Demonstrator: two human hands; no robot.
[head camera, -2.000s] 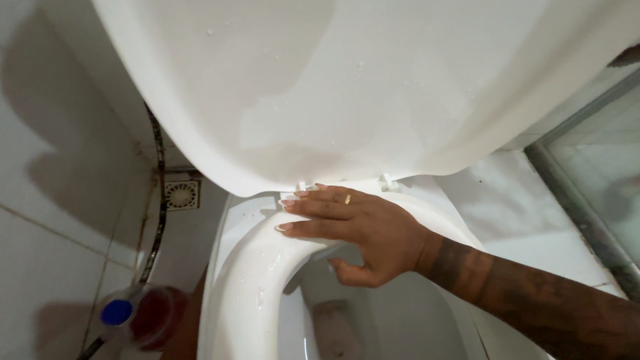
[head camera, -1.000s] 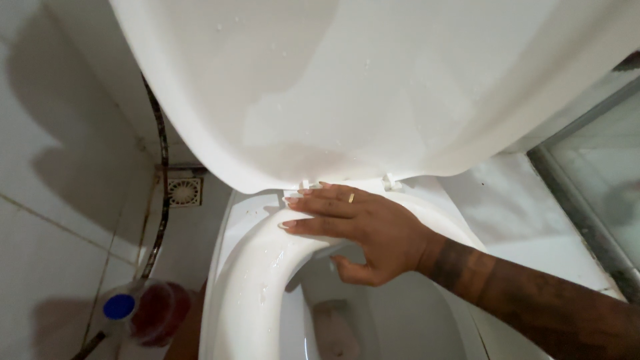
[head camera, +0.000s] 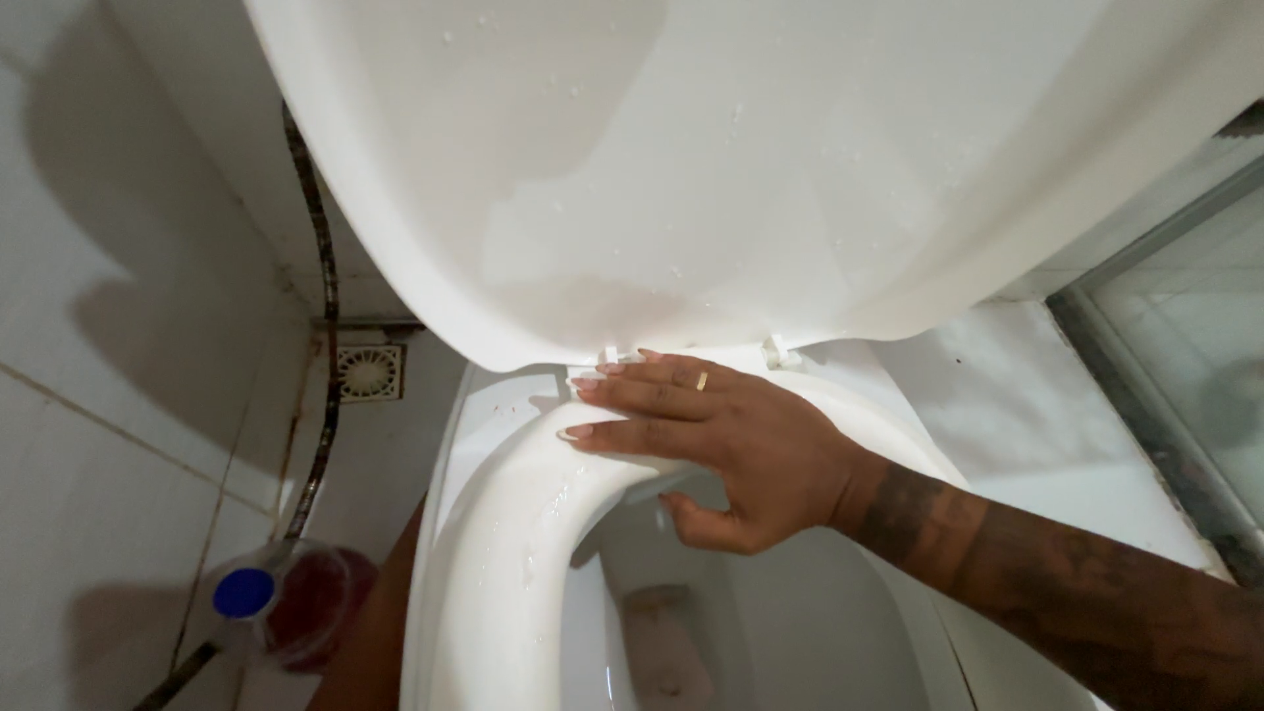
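My right hand (head camera: 721, 444), with a ring on one finger, lies palm down across the rear of a wet white toilet seat (head camera: 494, 553). Its fingertips are by the left seat hinge (head camera: 610, 357), its thumb hangs over the bowl opening, and nothing is seen held in it. A second white hinge (head camera: 780, 354) shows beyond my knuckles. Behind the hand the white toilet lid (head camera: 671, 197) stands raised, dotted with water drops. Inside the toilet bowl (head camera: 820, 612) part of the interior is in shadow. My left hand is out of view.
A clear plastic bottle with a blue cap (head camera: 244, 592) and reddish contents is at the lower left. A dark hose (head camera: 326, 296) runs along the left wall past a square floor drain (head camera: 370, 372). A metal-framed glass panel (head camera: 1185, 326) borders the right side.
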